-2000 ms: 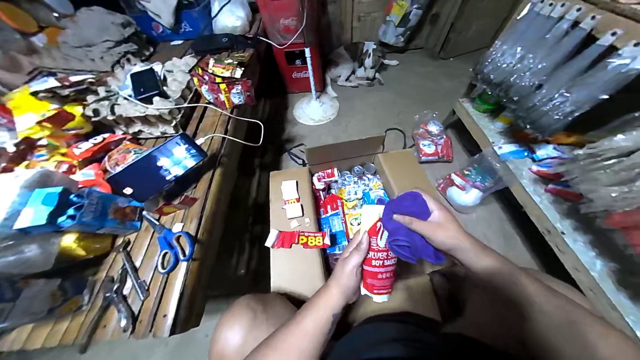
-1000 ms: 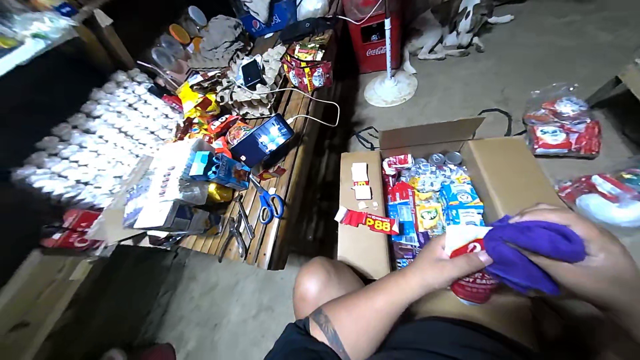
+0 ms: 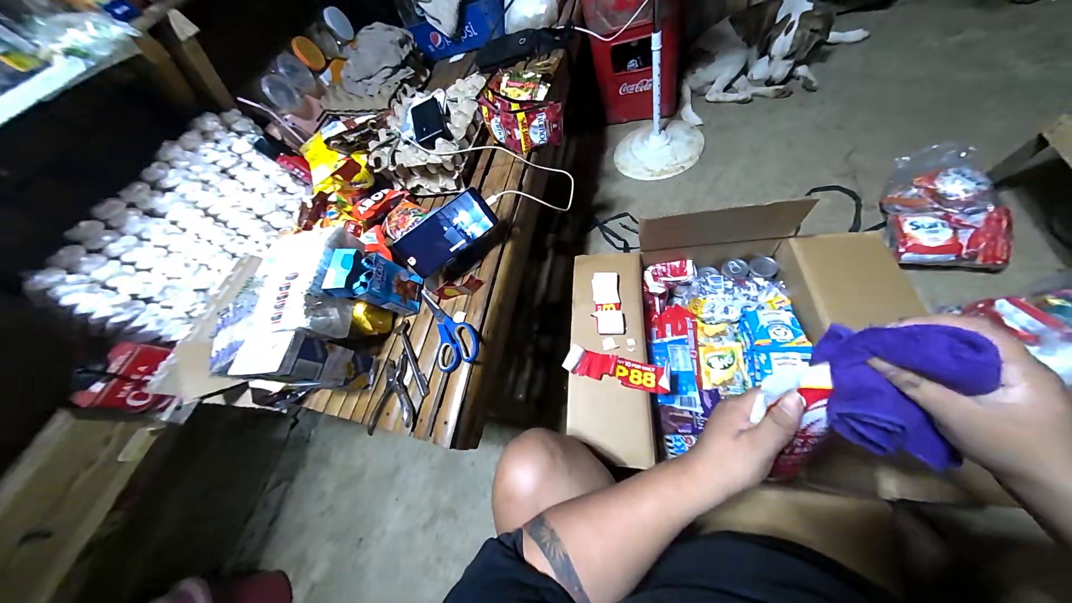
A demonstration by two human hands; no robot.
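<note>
My left hand (image 3: pixel 749 435) is closed around a red and white soy sauce pouch (image 3: pixel 806 431), its thumb near the white top. A bunched purple cloth (image 3: pixel 909 389) is gripped in my right hand (image 3: pixel 976 394) and lies against the pouch's right side, covering part of it. Both hands are over the near right part of an open cardboard box (image 3: pixel 609 427), which holds packed sachets, yellow and blue packets (image 3: pixel 722 356) and a few cans (image 3: pixel 762 267). On its left flap lie a torn red and yellow promotional strip (image 3: pixel 641 374) and white paper pieces (image 3: pixel 605 289).
Left of the box, a slatted wooden bench (image 3: pixel 494 276) bears blue-handled scissors (image 3: pixel 456 343), pliers (image 3: pixel 394 398), a phone (image 3: pixel 445 233) and snack packs. A dog (image 3: pixel 754 50) lies beyond a white stand base (image 3: pixel 659 151). Plastic-bagged packs (image 3: pixel 946 213) rest on the floor at right.
The view has swung left since the oldest frame. The pouch was upright with its front largely visible two seconds ago; now the hands and cloth cover more of it.
</note>
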